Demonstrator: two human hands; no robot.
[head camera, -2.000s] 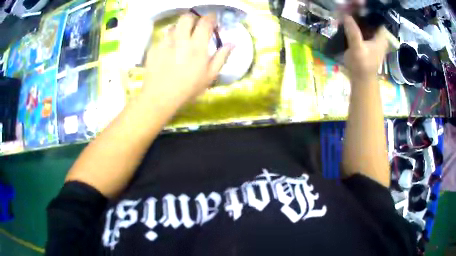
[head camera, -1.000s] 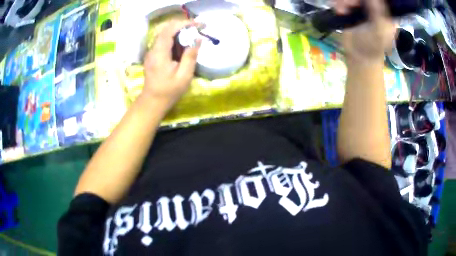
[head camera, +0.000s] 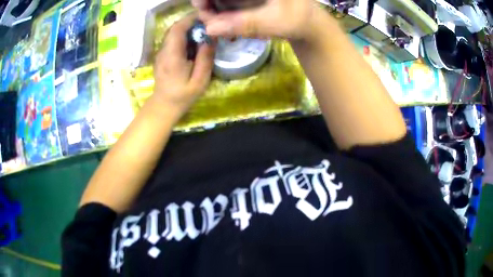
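A white round housing (head camera: 240, 57) lies in the hollow of the yellow padded nest (head camera: 254, 94). My left hand (head camera: 181, 67) is at the housing's left side, thumb and fingers curled around a small pale and dark part (head camera: 199, 33). My right hand (head camera: 265, 19) is over the top of the housing, its fingers close to that part. It is closed around a dark object (head camera: 238, 4), probably the electric screwdriver, cut off by the top edge. The tool's tip is hidden.
Silver-and-cream screw feeders (head camera: 386, 30) stand right of the nest. White units with black round fronts (head camera: 446, 46) and red wires stand at the far right. A blue crate (head camera: 427, 127) of similar units is below the bench edge. Printed sheets (head camera: 75, 103) cover the bench left.
My right hand has moved left from the feeders to above the housing with the dark object. My left hand first drew back from the housing, and now holds the small part at its left side.
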